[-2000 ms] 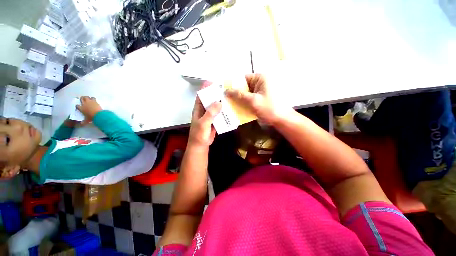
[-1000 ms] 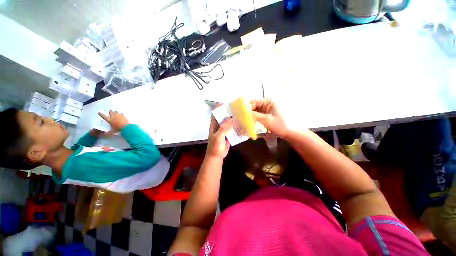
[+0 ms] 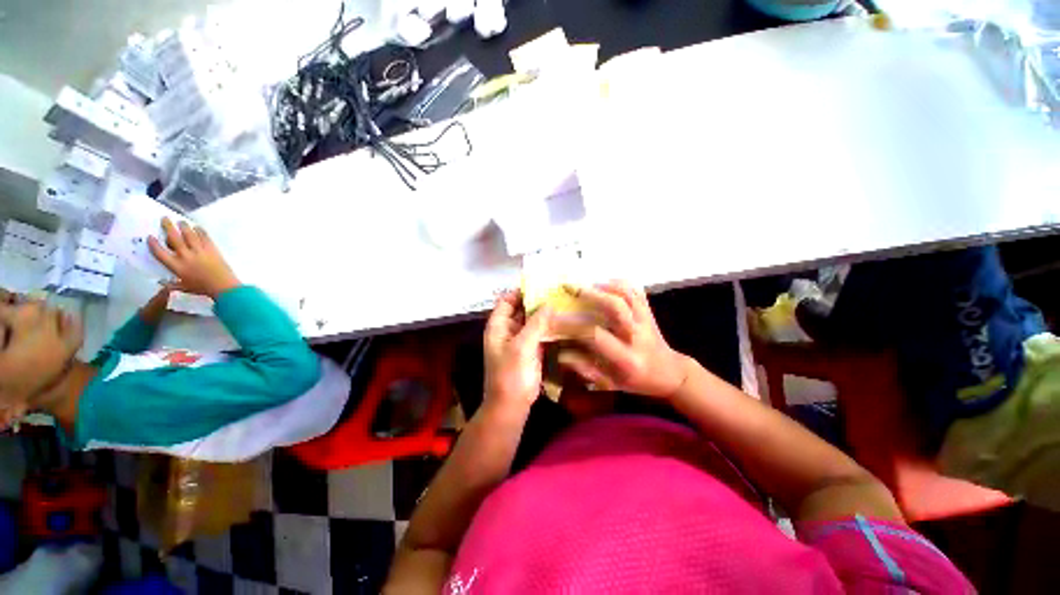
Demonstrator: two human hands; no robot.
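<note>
A yellow backing sheet [image 3: 553, 300] is held low at the table's front edge, between my two hands. My left hand [image 3: 515, 351] grips its left side, with the thumb and fingers at the edge. My right hand [image 3: 625, 345] is on its right side, with the fingers over the sheet and partly hiding it. A white carton [image 3: 532, 230], pale and overexposed, is on the table just beyond the sheet. Its exact shape and whether it is open are hard to tell.
Another person's hand [image 3: 195, 258] is at the table's left end, near stacked white cartons [image 3: 81, 258]. Tangled black cables [image 3: 337, 102] and a clear plastic bag [image 3: 221, 157] lie behind. A red stool [image 3: 389, 409] is below the table, left. Another person's dark clothing shows at right.
My left hand has let go of the white carton, now on the table, and holds the yellow sheet. Both hands are lower, closer to my body. The other person's hand has moved towards the stacked cartons.
</note>
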